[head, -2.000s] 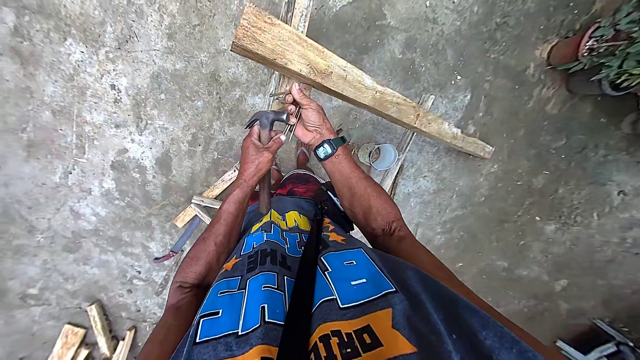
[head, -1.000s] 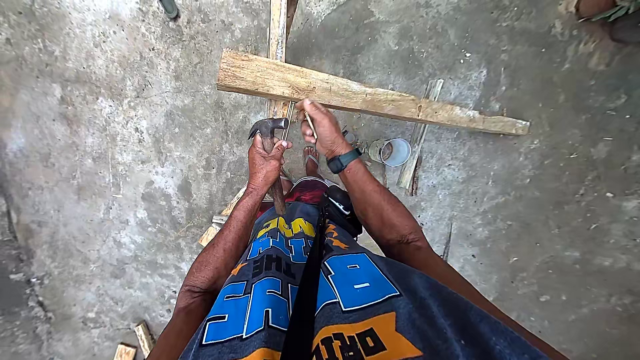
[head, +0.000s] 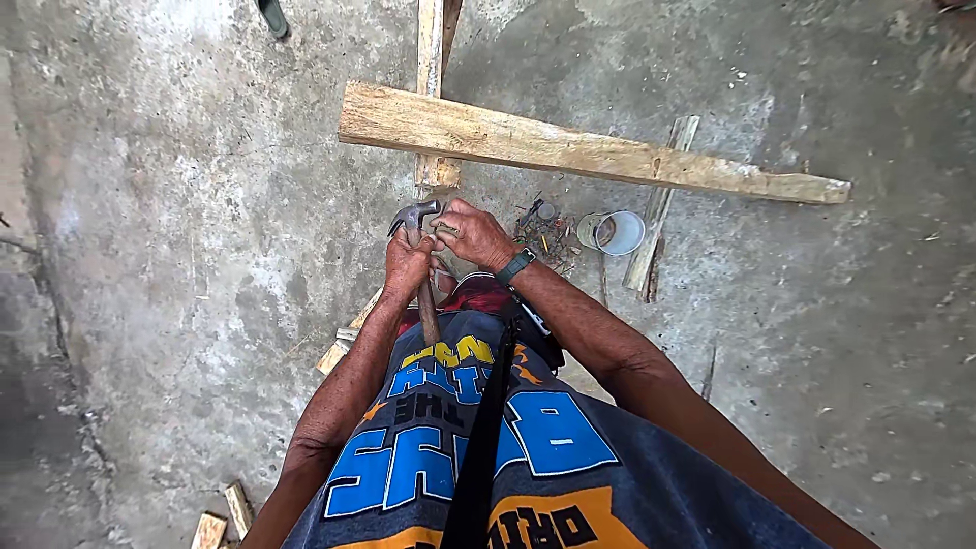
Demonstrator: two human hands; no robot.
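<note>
My left hand (head: 409, 259) is closed round a claw hammer (head: 428, 305) just below its metal head, with the wooden handle pointing down towards my shirt. Close beside it, my right hand (head: 474, 235), with a watch on the wrist, pinches a thin nail-like piece (head: 444, 227); its exact kind is hard to make out. Beyond both hands, a long tapered wooden beam (head: 526, 141) lies across a narrower wooden piece (head: 429, 53).
Right of my hands stand a clear plastic container (head: 619, 233) and a scatter of small debris (head: 547, 236). A weathered board (head: 662, 221) passes under the beam. Wood offcuts (head: 208, 531) lie at lower left, a slipper (head: 271, 17) at the top.
My right hand has come in beside the hammer head, from slightly farther right a second ago. The hammer stays in my left hand. The view has shifted.
</note>
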